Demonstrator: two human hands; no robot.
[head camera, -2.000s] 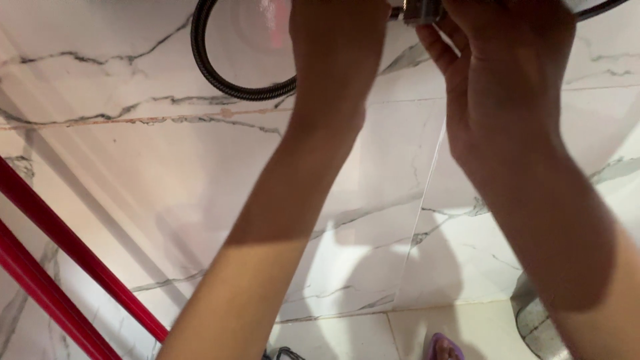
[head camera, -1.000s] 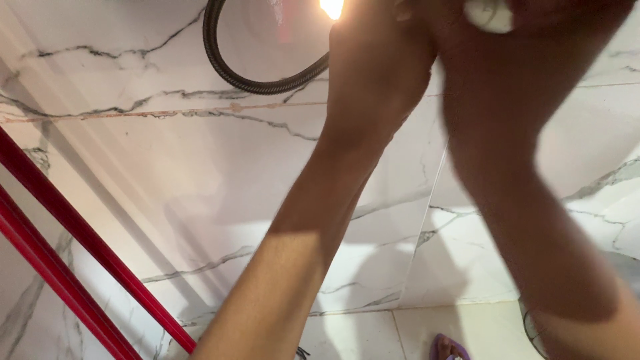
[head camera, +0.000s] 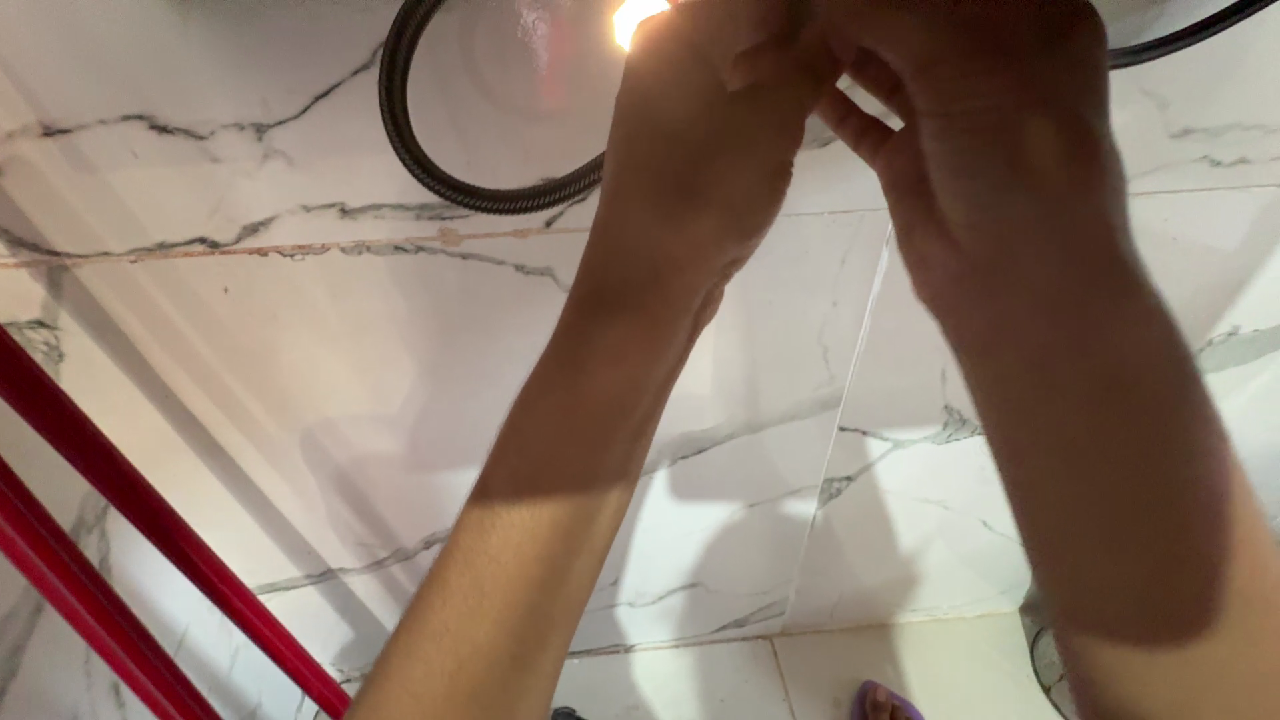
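Observation:
Both my hands are raised to the top edge of the view, close together. My left hand (head camera: 710, 130) is bent inward, its fingers partly cut off by the edge. My right hand (head camera: 990, 130) is beside it, with curled fingers meeting the left hand's fingertips. Whatever lies between the fingers is hidden. A dark braided flexible hose (head camera: 500, 200) loops down at the left and passes behind my left hand. Another dark hose length (head camera: 1190, 42) runs out to the right of my right hand. A bright light (head camera: 638, 18) shows just above my left hand.
Marble-patterned wall tiles (head camera: 420, 330) stand behind my arms. Two red poles (head camera: 150, 510) slant across the lower left. Below is a pale tiled floor (head camera: 690, 685) with a foot in a purple sandal (head camera: 885, 702). A rounded object (head camera: 1048, 660) stands partly behind my right forearm.
A metal fitting seen between my hands two seconds ago is now out of sight. The bright light, hidden two seconds ago, shows above my left hand. My hands have come closer together.

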